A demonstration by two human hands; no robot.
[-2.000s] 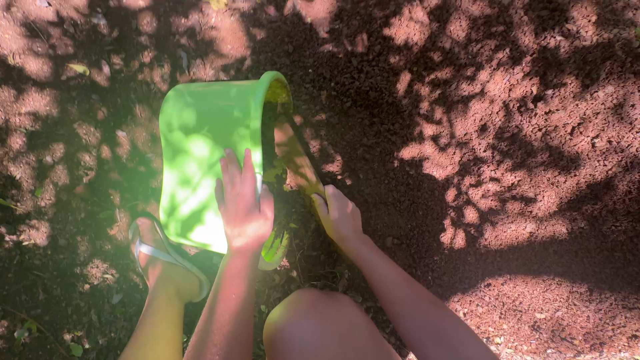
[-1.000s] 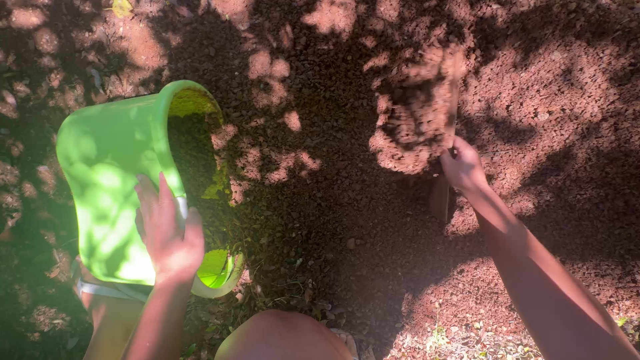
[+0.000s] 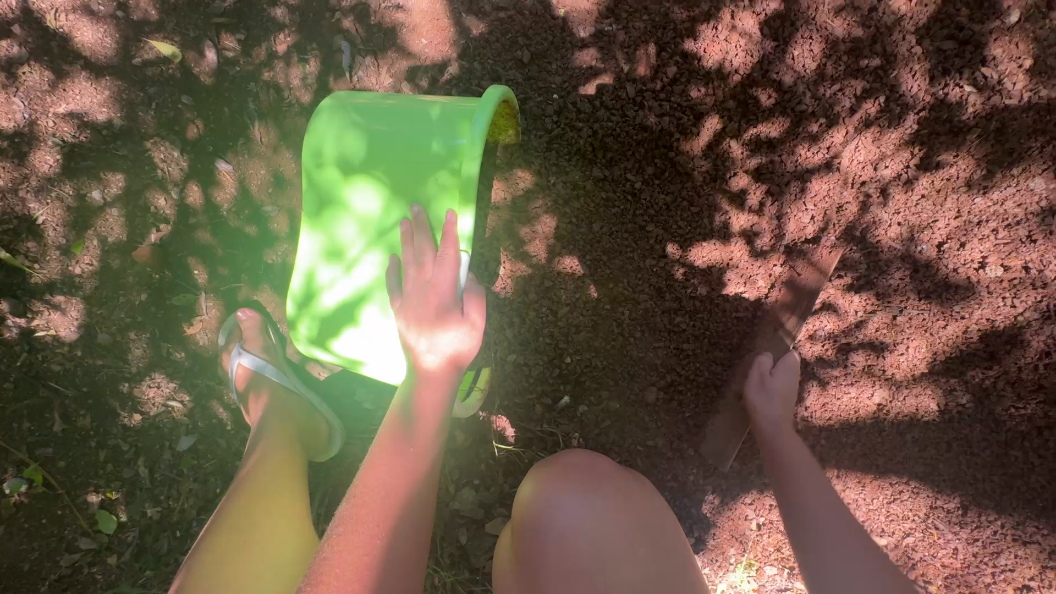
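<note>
A green plastic bucket [image 3: 363,173] lies on its side at left of centre, its mouth facing right toward the soil. My left hand [image 3: 437,305] rests on the bucket's outer wall near the rim, fingers spread and not gripping. Over at the right, my right hand [image 3: 773,392] is closed around a flat wooden board [image 3: 796,301], which lies slanted on or just above the reddish loose soil [image 3: 932,346]. Most of the bucket's inside is hidden from this side.
My foot in a flip-flop [image 3: 272,375] stands left of the bucket, and my bent knee [image 3: 590,511] is at the bottom centre. Dry leaves and small plants [image 3: 106,521] dot the shaded ground at the left.
From inside the bucket's mouth two seconds ago, the board has moved right with my right hand, onto the soil. My left hand has stayed on the bucket.
</note>
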